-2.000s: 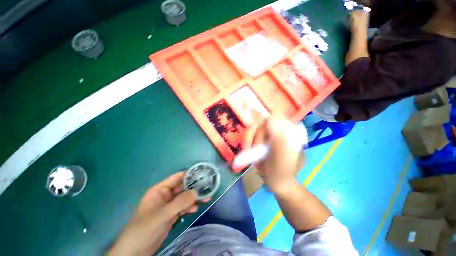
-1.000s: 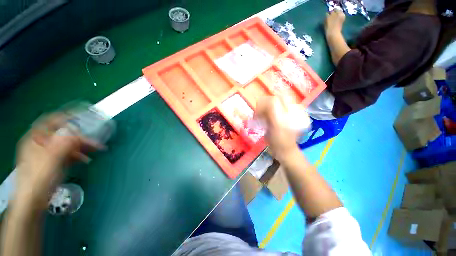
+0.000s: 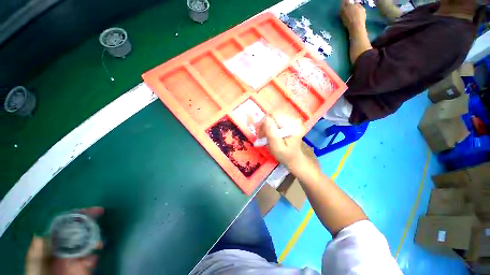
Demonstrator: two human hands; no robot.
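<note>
My left hand [image 3: 67, 260] is at the lower left, blurred, and holds a round grey motor housing [image 3: 74, 234] with its spoked face up. My right hand [image 3: 280, 140] is over the near pockets of the coral-red parts tray [image 3: 193, 140]. It grips a white hand tool [image 3: 261, 142], mostly hidden by the fingers. The tool lies by the pocket of small white parts [image 3: 248, 114], beside the pocket of small dark parts [image 3: 230, 145]. Whether its tip touches any part cannot be told.
Three more grey housings [image 3: 115, 42] stand on the green belt [image 3: 64, 70], beyond the white edge strip [image 3: 80, 140]. Silvery pieces [image 3: 312, 36] lie past the tray. Another person's sleeve [image 3: 389, 70] is at the upper right. A blue stool [image 3: 338, 137] and cardboard boxes [image 3: 446, 233] stand on the blue floor.
One housing now stands on the belt at the far left. My left hand has moved from the belt edge down to the lower left and holds a housing. My right hand has shifted slightly towards me.
</note>
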